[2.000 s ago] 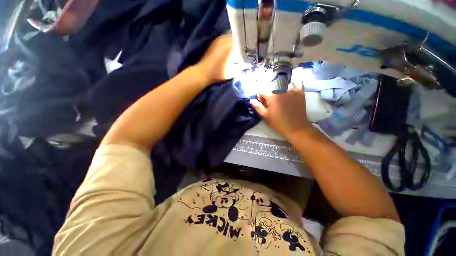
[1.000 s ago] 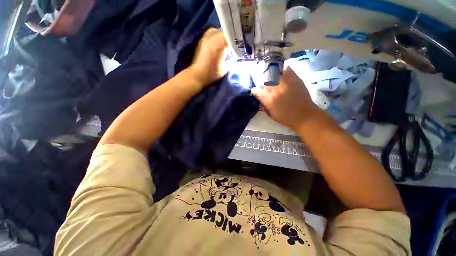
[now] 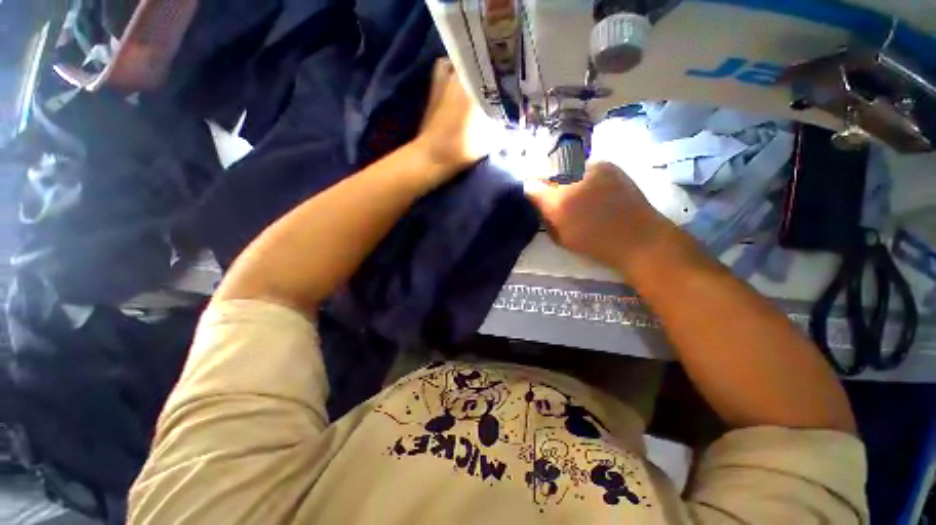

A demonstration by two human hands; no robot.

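A dark navy garment [image 3: 452, 246] lies under the left end of the white sewing machine head [image 3: 677, 62] and hangs over the table's front edge. My left hand [image 3: 449, 128] lies on the garment left of the needle area; its fingers are lost in the lamp glare and behind the head. My right hand [image 3: 590, 210] is just right of the needle area, with its fingertips at the garment's edge. The presser foot and needle are hidden by the bright glare. The knob [image 3: 568, 159] shows just above my right hand.
Pale blue-white pieces [image 3: 708, 154] lie loose right of the needle. A dark phone-like rectangle [image 3: 824, 195] and black-handled scissors [image 3: 865, 308] lie farther right. Dark cloth [image 3: 92, 205] is heaped at the left, with a pinkish basket [image 3: 154, 46] behind. A printed scale [image 3: 575, 306] edges the table.
The camera view has shifted slightly. My right hand's fingers look more closed together at the garment's edge. My left hand stays on the garment beside the needle area.
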